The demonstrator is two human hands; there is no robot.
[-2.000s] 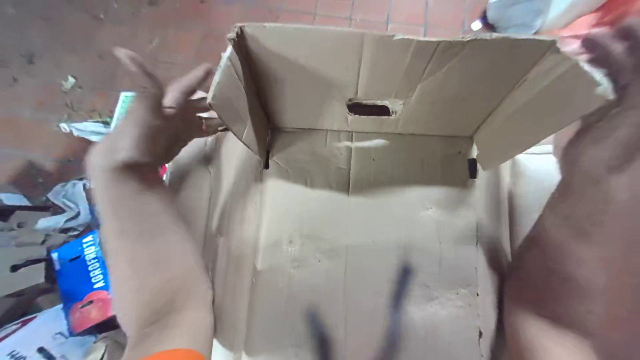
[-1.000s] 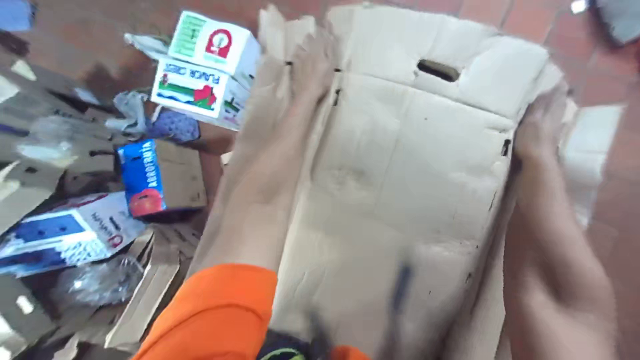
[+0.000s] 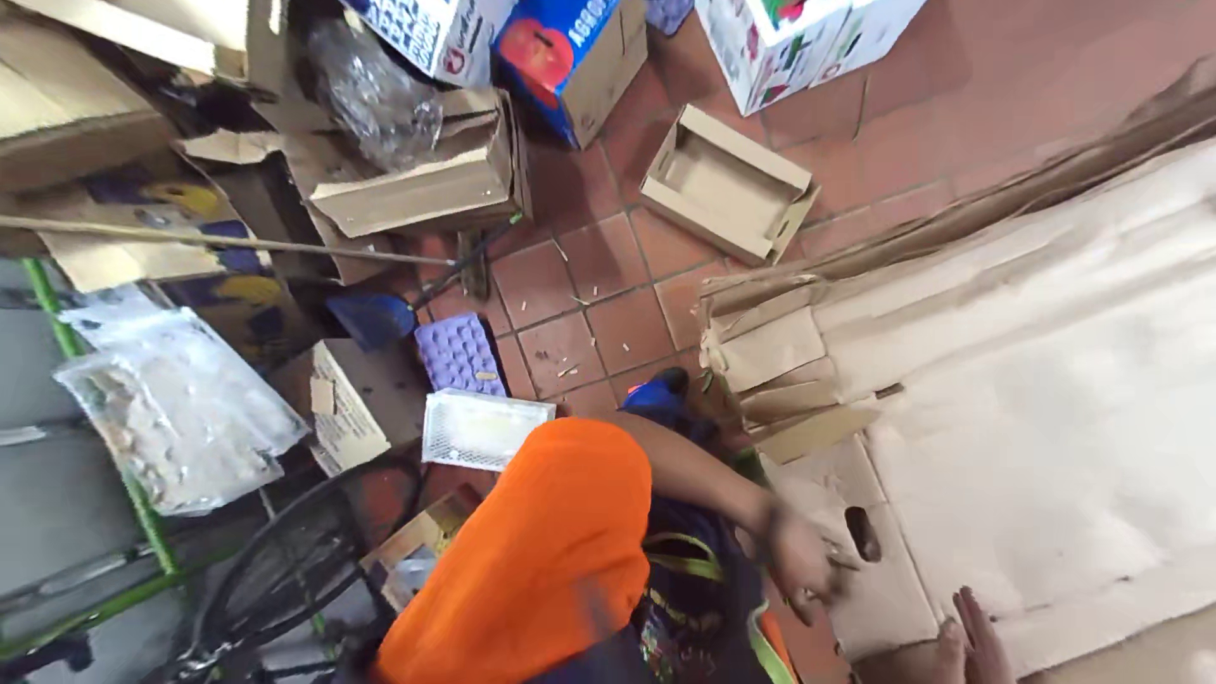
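Note:
A large opened cardboard box [image 3: 1035, 418] lies spread out at the right of the head view, with creased flaps and an oval handle hole in its near end panel. My left hand [image 3: 806, 562], under an orange sleeve, is beside that hole at the panel's edge; its fingers are blurred and partly bent, and whether they grip the edge cannot be told. At the bottom edge, my right hand [image 3: 974, 638] shows only its fingers and thumb, spread apart over the lower side of the cardboard, with nothing seen between them.
A small cardboard tray [image 3: 731, 185] lies on the red tile floor. Printed fruit boxes [image 3: 560, 57], a clear plastic bag [image 3: 375, 95], a purple egg-tray-like insert [image 3: 460, 353], a white crate [image 3: 486, 429], a blue dustpan [image 3: 372, 320] and a bicycle wheel [image 3: 304, 560] are at the left.
My hands have left the box's sides, where they were a second ago, and are now near its handle-hole end. The end panel that stood up two seconds ago lies flatter. The view has turned strongly.

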